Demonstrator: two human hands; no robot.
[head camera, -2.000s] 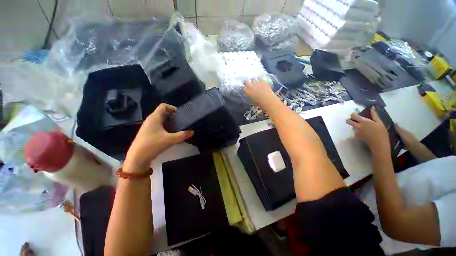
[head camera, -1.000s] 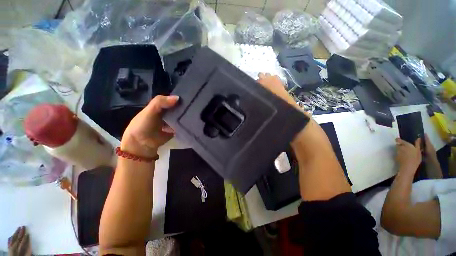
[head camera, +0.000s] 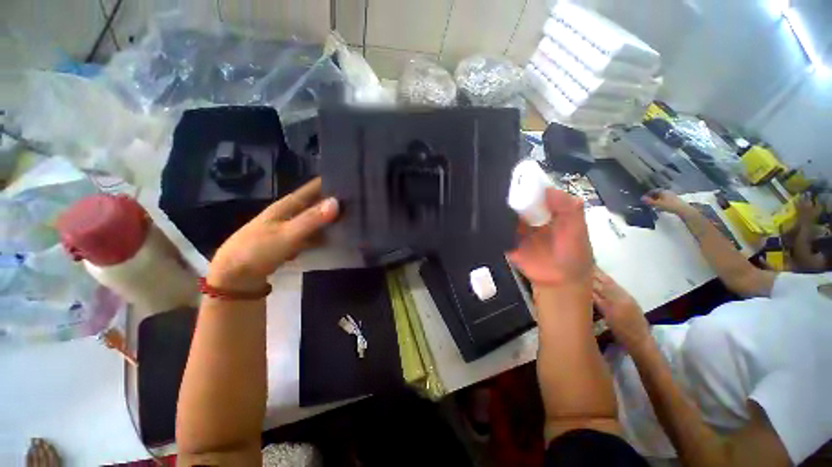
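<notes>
My left hand (head camera: 283, 223) holds the left edge of a black insert tray (head camera: 365, 178), raised, its shaped cut-out facing me and showing no case in it. My right hand (head camera: 558, 242) holds a white earbud case (head camera: 529, 192) between thumb and fingers at the tray's right edge. Whether the right hand also grips the tray I cannot tell. A second white case (head camera: 483, 283) lies on black trays (head camera: 497, 324) below. A short white cable (head camera: 354, 336) lies on a black panel (head camera: 319, 374) at the centre left.
A flask with a pinkish-red lid (head camera: 105, 228) and a black smartphone (head camera: 164, 378) are at left. Nested inserts (head camera: 214, 205) stand behind my left hand. Yellow strips (head camera: 410, 333) lie beside the panel. White trays (head camera: 593, 68) are stacked at back right. A person in white (head camera: 721, 365) reaches in at right.
The insert tray has turned upright and level. My right hand has come round to its right side with a white case in it. The co-worker's hands have moved apart.
</notes>
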